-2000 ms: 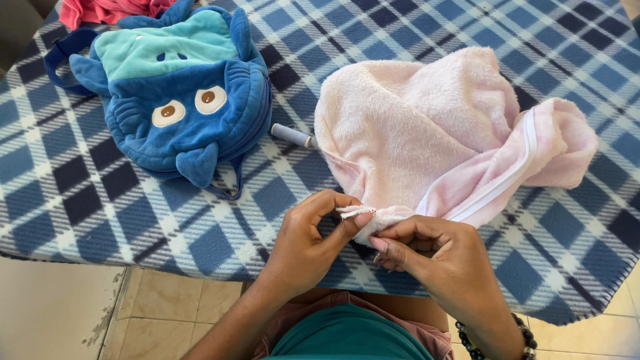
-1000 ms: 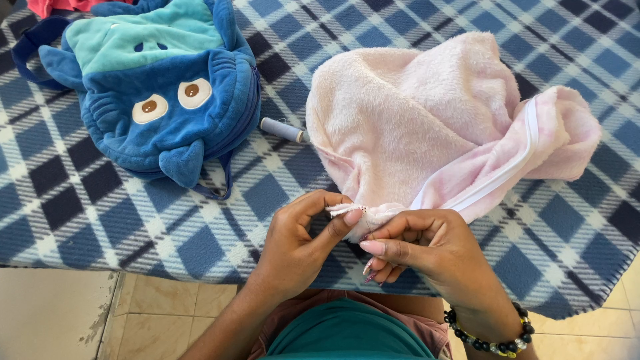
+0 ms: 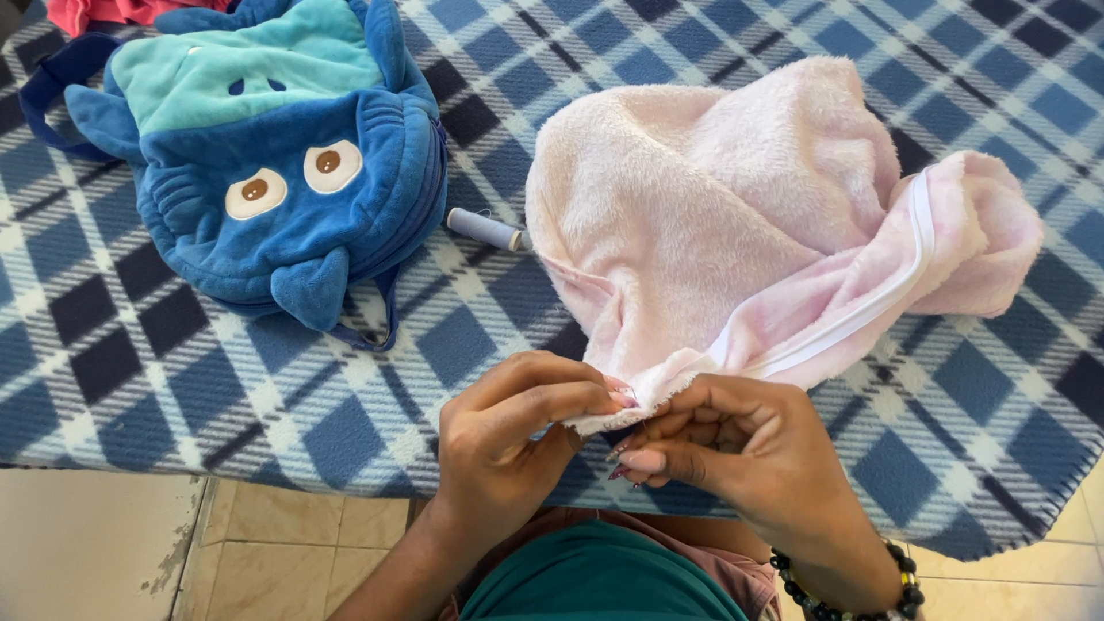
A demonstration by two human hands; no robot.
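A pale pink fleece garment [image 3: 690,190] with a white zipper [image 3: 862,306] lies bunched on the plaid cloth. My left hand [image 3: 526,423] pinches the garment's lower edge between thumb and fingers. Close beside it on the right, my right hand [image 3: 733,440] has its thumb and fingertips together under the same edge; what looks like a thin needle or thread shows faintly between the hands. Whether the right fingertips grip that or the fabric is hard to tell. A spool of light blue-grey thread [image 3: 485,228] lies on its side left of the garment.
A blue plush backpack [image 3: 285,172] with embroidered eyes lies at the upper left, its strap looped below. Coral-red fabric [image 3: 129,10] shows at the top left corner. The blue plaid fleece cloth [image 3: 336,431] covers the table, its front edge just before my body.
My left hand has shifted its hold, and the pinched edge now lies flatter between the hands. My right fingertips have moved closer under the fabric edge.
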